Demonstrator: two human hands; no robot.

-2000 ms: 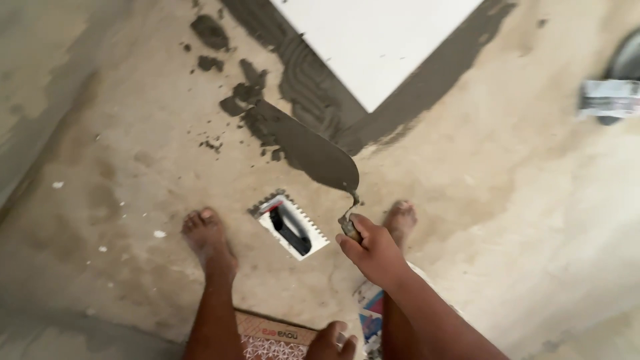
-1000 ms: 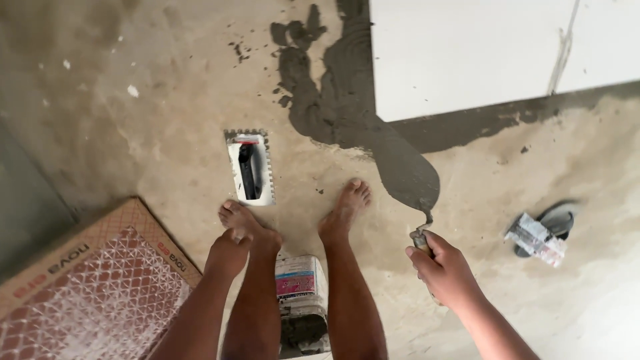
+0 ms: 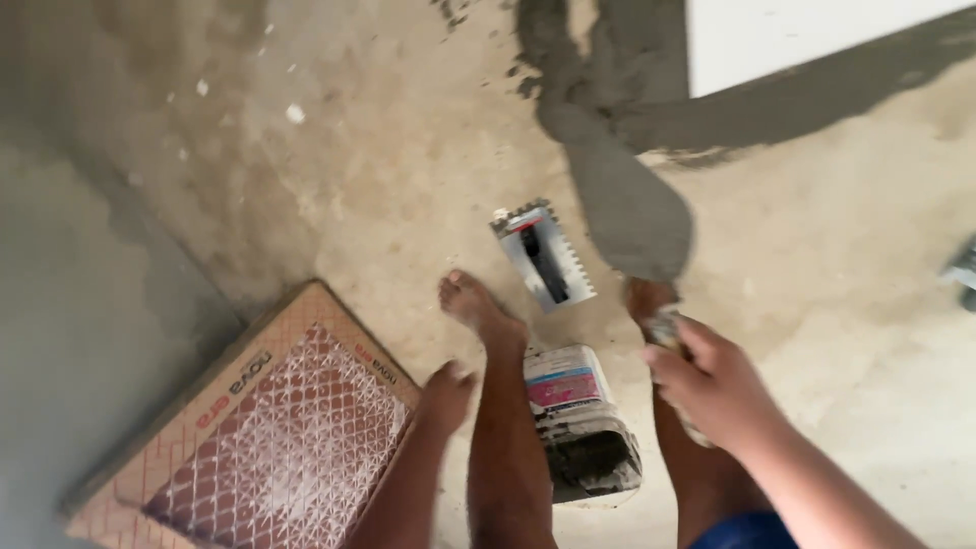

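Note:
My right hand (image 3: 713, 381) grips the handle of a mortar-coated trowel (image 3: 633, 206), whose blade points up and left, its tip at grey mortar (image 3: 564, 91) spread on the concrete floor. The mortar borders a white tile (image 3: 793, 38) at the top right. My left hand (image 3: 444, 396) holds nothing that I can see; it hangs beside my left leg, near a tile in a cardboard frame (image 3: 297, 450), its fingers loosely curled. Between my feet and the mortar lies a notched trowel (image 3: 545, 255) with a black handle.
A plastic bucket (image 3: 568, 381), dark with mortar inside its mouth, stands between my legs. My bare feet (image 3: 476, 305) are on the concrete. A grey wall or ledge (image 3: 91, 305) runs along the left. Part of a blurred dark object (image 3: 967, 274) shows at the right edge.
The view has shifted and turned, with more of the framed tile now visible. My right hand keeps its hold on the trowel, whose blade stays at the mortar.

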